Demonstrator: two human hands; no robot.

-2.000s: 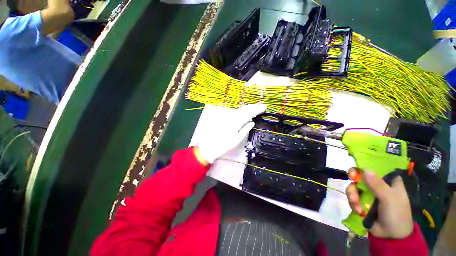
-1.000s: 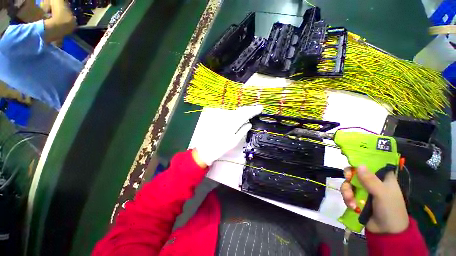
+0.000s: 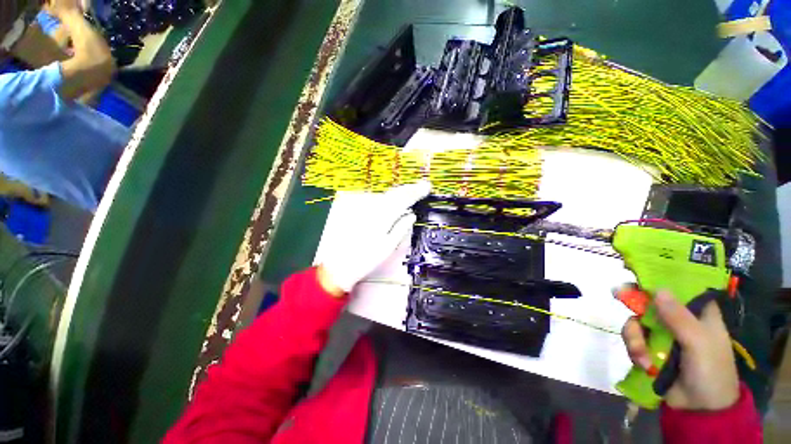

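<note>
A black plastic housing (image 3: pixel 477 303) lies on the white sheet (image 3: pixel 590 347), with two thin yellow-green wires (image 3: pixel 486 297) across it. My left hand (image 3: pixel 369 234), in a white glove, rests at the housing's upper left corner; its fingertips are near the tied wire bundle, and whether they grip the housing is unclear. My bare right hand (image 3: pixel 689 347) is closed around the grip of the lime-green glue gun (image 3: pixel 668 256). The gun's metal nozzle points left, its tip near the housing's upper right edge.
A tied yellow-green wire bundle (image 3: pixel 451 167) lies behind the housing, a looser heap (image 3: pixel 659 121) at the back right. Spare black housings (image 3: pixel 460 78) stand behind. An open black box (image 3: pixel 698 206) is at right. A rusty rail (image 3: pixel 286 165) edges the belt; a person in blue (image 3: pixel 52 130) is opposite.
The glue gun and my right hand have moved right, drawing the nozzle back from over the housing towards its right edge. The whole view has shifted slightly. My left hand stays at the housing's corner.
</note>
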